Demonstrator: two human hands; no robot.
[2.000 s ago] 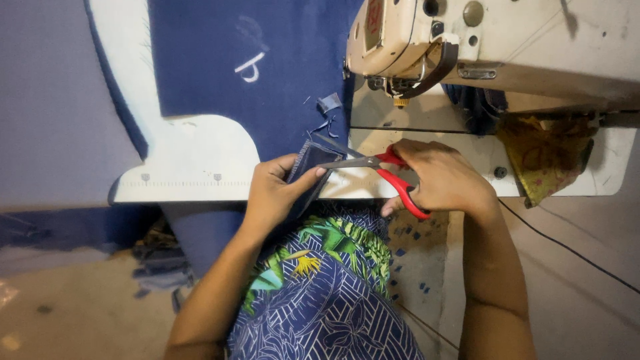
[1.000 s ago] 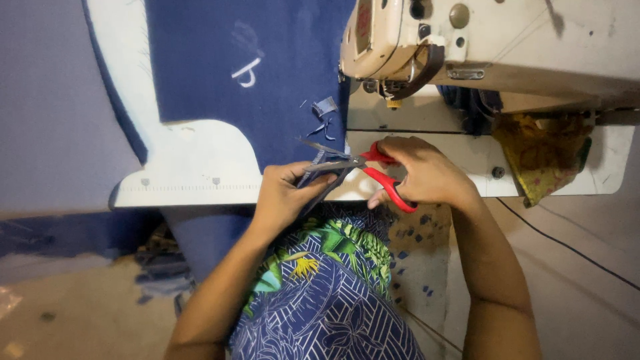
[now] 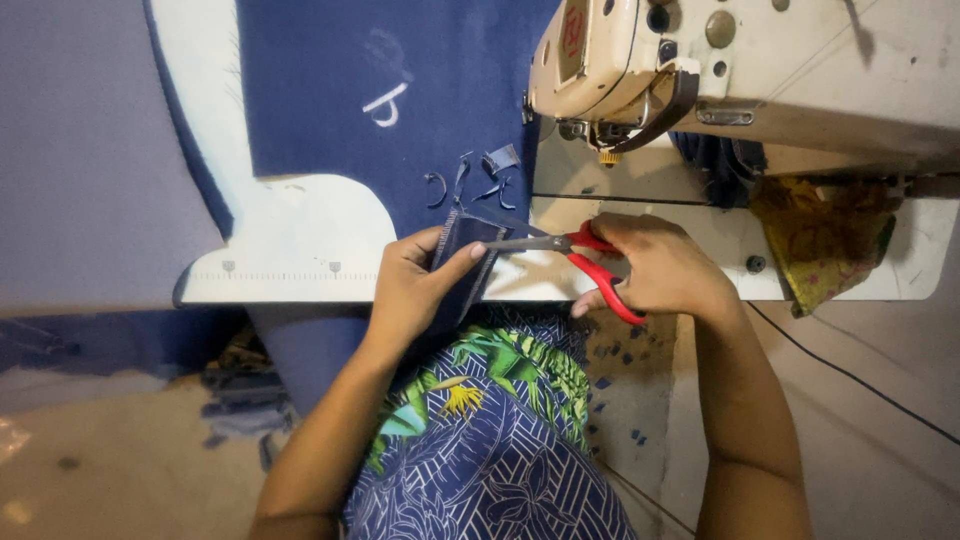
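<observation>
My left hand [image 3: 412, 281] holds a dark blue fabric piece [image 3: 469, 262] with pale overlock stitching along its edges, thumb on top, at the front edge of the sewing table. In my right hand [image 3: 652, 262] is a pair of scissors with red handles [image 3: 604, 277]. Their blades are parted and lie at the right edge of the fabric piece, beside my left thumb. Small fabric scraps [image 3: 501, 159] and thin trimmings rest just beyond, on a larger blue cloth [image 3: 322, 97] bearing a chalk mark.
An industrial sewing machine [image 3: 787, 82] stands over the right side of the white table [image 3: 300, 225]. Dark fabric [image 3: 716, 165] is bunched beneath its arm, and a yellow patterned cloth [image 3: 810, 240] hangs near the right end. A black cable [image 3: 847, 367] runs below; scraps lie on the floor.
The fabric piece now lies flatter and more exposed in my left hand, with the scissors at its right edge. Another curled trimming shows on the blue cloth.
</observation>
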